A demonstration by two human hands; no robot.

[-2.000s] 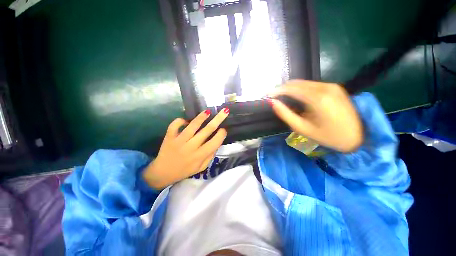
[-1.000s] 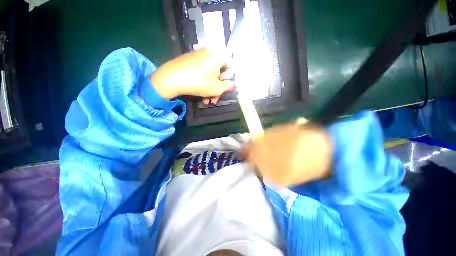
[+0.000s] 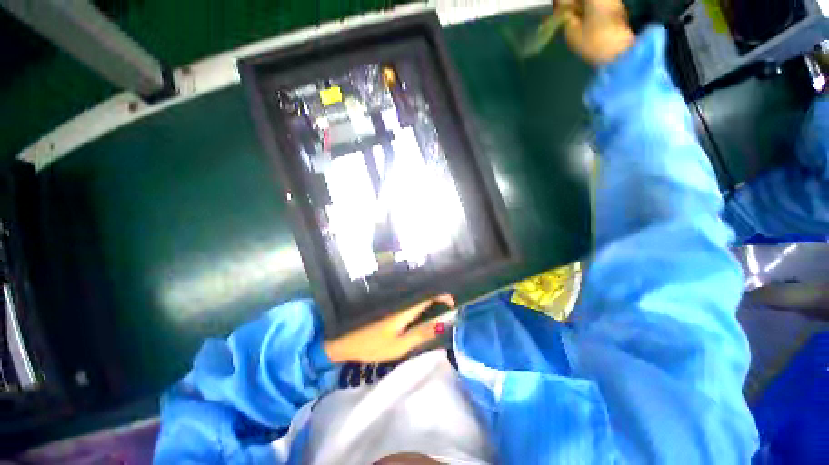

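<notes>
The open tablet [image 3: 350, 123] lies innards up inside the thick black foam tray [image 3: 484, 173], which sits slightly turned on the green mat. Its battery pack [image 3: 414, 200] glares white, with a yellow patch near the far end. My left hand [image 3: 391, 334] is at the tray's near edge, fingers against its outer side; whether it grips the tray is unclear. My right hand [image 3: 595, 27] is stretched to the far right, partly cut off by the top edge. A blurred pale-yellow ribbon, apparently release liner [image 3: 543, 36], hangs from its fingers.
A white rail [image 3: 214, 73] runs behind the tray. A grey device [image 3: 745, 41] stands at the far right with a dark cable below it. Yellow material in a clear bag [image 3: 548, 289] is by the near edge. Another person's blue sleeve [image 3: 786, 195] shows at right.
The liner stretched between my hands over the tablet is now only at my right hand, which has moved far right. My left hand has dropped to the tray's near edge. More of the tray shows, tilted.
</notes>
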